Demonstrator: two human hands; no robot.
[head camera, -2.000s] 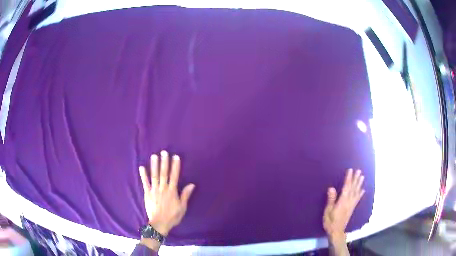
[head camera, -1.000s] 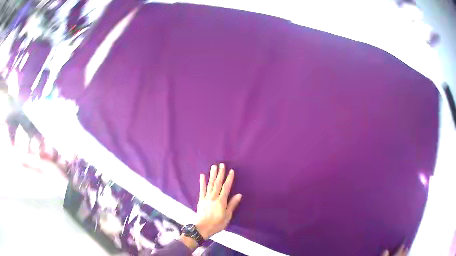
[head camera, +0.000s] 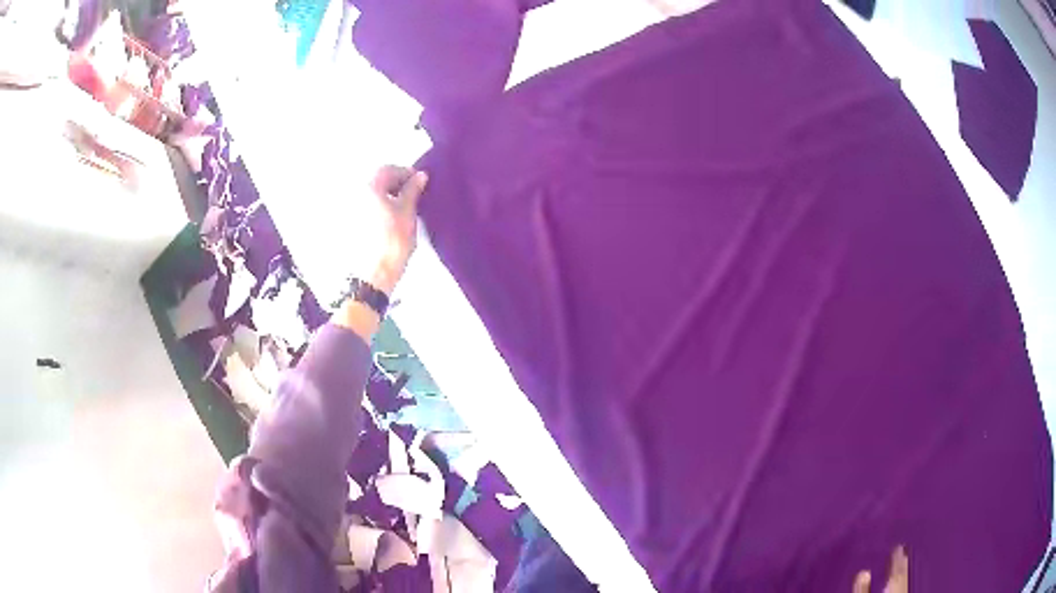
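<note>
A large purple cloth (head camera: 718, 301) covers most of the white table (head camera: 510, 394), with several long creases running across it. My left hand (head camera: 401, 195) is at the cloth's near left corner, fingertips pinched together at its edge; the cloth there looks held between thumb and fingers. My right hand (head camera: 882, 575) is cut off by the bottom edge; only fingertips show, lying over the cloth, so its grip cannot be told. More purple cloth (head camera: 446, 46) lies beyond the left corner, its border with the large cloth unclear.
A small angular cut purple piece (head camera: 998, 110) lies apart on the far side. Purple, white and green scraps (head camera: 434, 521) are heaped below the near edge, beside a dark green bin edge (head camera: 185, 348). A reddish crate-like object (head camera: 127, 87) stands at the upper left.
The view has turned left. My left hand has gone from lying flat on the cloth to its left corner and closed there. The cloth shows more creases.
</note>
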